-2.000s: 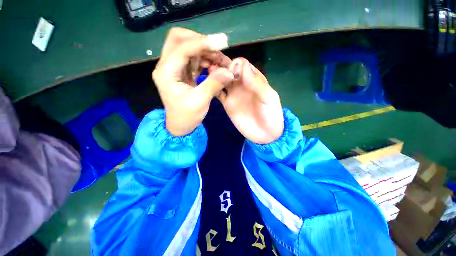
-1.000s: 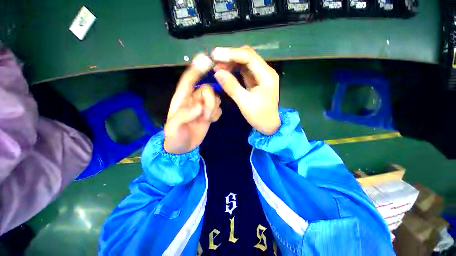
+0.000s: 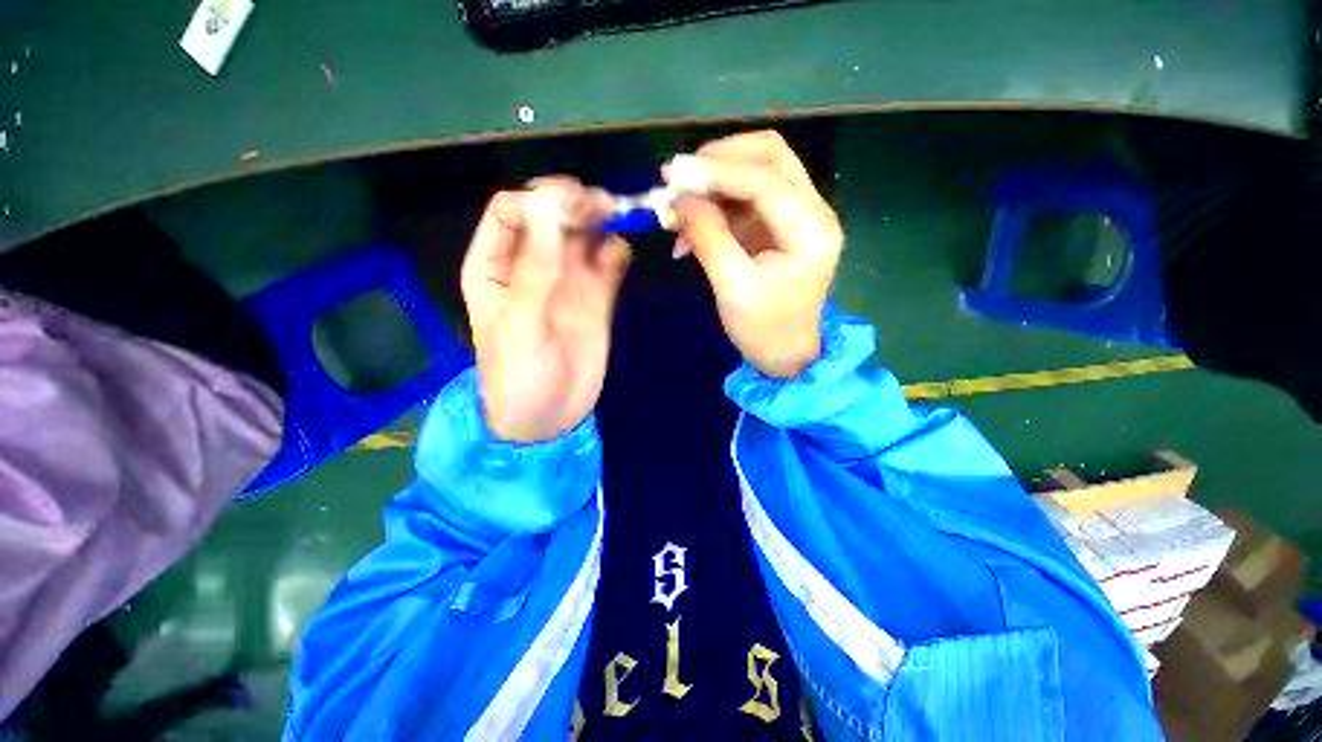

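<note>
My left hand (image 3: 544,312) and my right hand (image 3: 768,239) are raised close together in front of my chest, near the bench edge. A thin, small whitish item (image 3: 634,203) spans the gap between their pinched fingertips. It is blurred, and I cannot tell exactly what it is. A white finger cot (image 3: 687,176) shows on a right fingertip. The left fingertips also look whitish but are blurred. A small patch of blue shows just below the gap; I cannot tell if it is held.
The green bench (image 3: 870,73) curves across the top. A black tray edge (image 3: 580,18) and a white battery-like block (image 3: 218,32) lie on it. Blue stools stand left (image 3: 355,348) and right (image 3: 1066,254). A person's purple sleeve (image 3: 131,478) is at left; white boxes (image 3: 1160,558) are lower right.
My hands have gone from overlapping, blurred positions to facing each other, with the whitish item between them. The tray has shifted up, mostly out of view, as the view moved.
</note>
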